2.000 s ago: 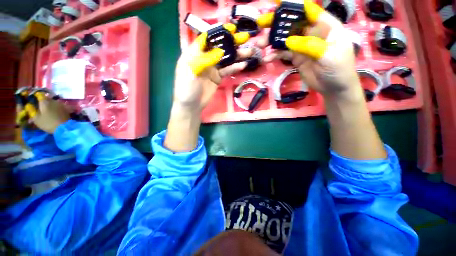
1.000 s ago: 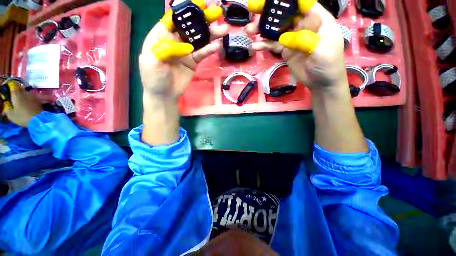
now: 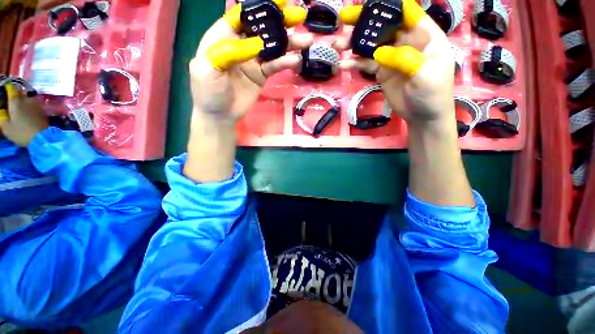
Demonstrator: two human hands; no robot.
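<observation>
My left hand (image 3: 226, 75), with yellow finger cots on thumb and fingertips, holds a black smartwatch (image 3: 264, 29) near the top of the view. Its lit screen shows a column of white icons and text. My right hand (image 3: 417, 72), also with yellow cots, holds a second smartwatch (image 3: 376, 27) with a similar lit menu. Both screens face me, side by side and apart, above the pink foam tray (image 3: 326, 139). The straps of the held watches are mostly hidden or cut off by the top edge.
Looped watches with pale bands (image 3: 317, 114) sit in the tray's pockets. More pink trays (image 3: 555, 130) stand at the right. At the left, another tray (image 3: 152, 78) holds watches, plastic film and a white paper slip (image 3: 56, 66). A neighbour's hand (image 3: 24, 117) is at the left edge.
Since two seconds ago, my left hand has moved left and its watch has turned more upright, facing me. Both watches are now level; in the last second the view shifted slightly.
</observation>
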